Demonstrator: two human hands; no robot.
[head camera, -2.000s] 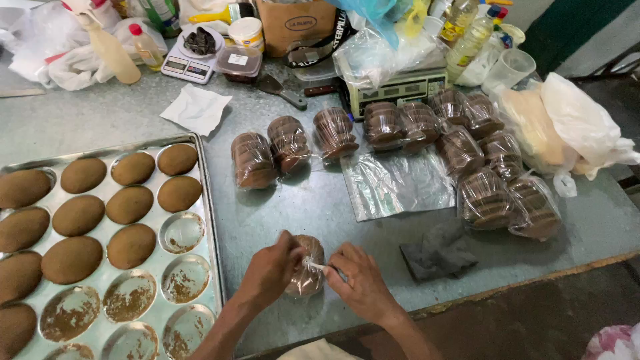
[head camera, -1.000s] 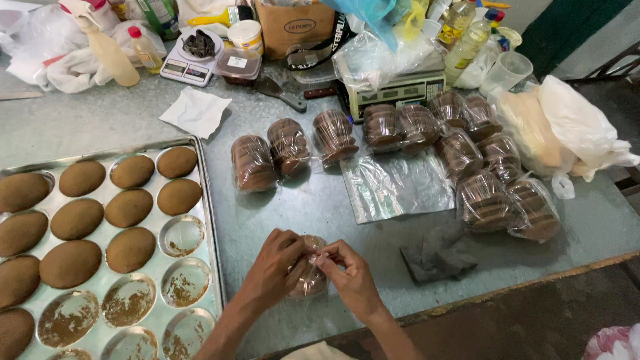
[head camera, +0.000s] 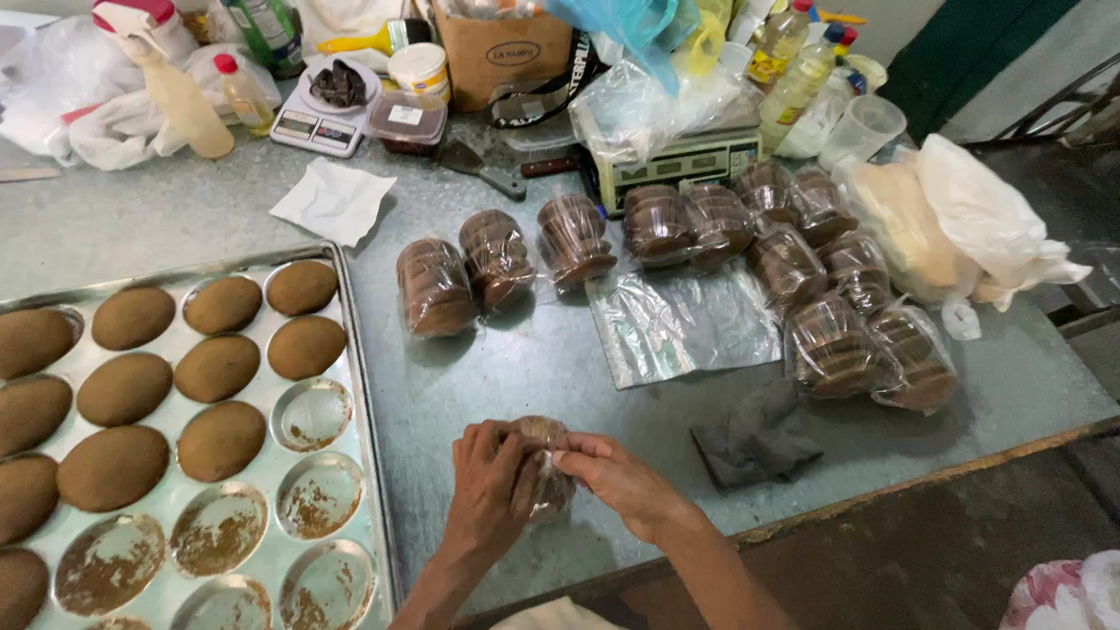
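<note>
A clear plastic bag of brown cakes (head camera: 549, 494) stands on the metal table between my hands, near the front edge. My left hand (head camera: 497, 472) grips the bag's top from the left, its fingers curled. From the right, my right hand (head camera: 617, 481) pinches the gathered plastic, where a small white bit shows. The fingers hide most of the bag's neck. Behind, several bagged stacks of brown round cakes (head camera: 435, 289) stand in a curved row. Flat clear bags (head camera: 687, 328) lie in front of that row. At the left, a metal baking tray (head camera: 363, 437) holds brown cakes in some hollows; others hold only crumbs.
A dark crumpled cloth (head camera: 757, 437) lies right of my hands. Farther back are a white paper (head camera: 334, 201), a scraper (head camera: 481, 169), a small scale (head camera: 319, 122) and a larger scale (head camera: 682, 166) under plastic bags. White bags (head camera: 989, 210) lie at the table's right.
My hands have drawn closer together over the bag's neck; two seconds ago they were farther apart on the gathered plastic. The other bagged cakes have stayed where they were.
</note>
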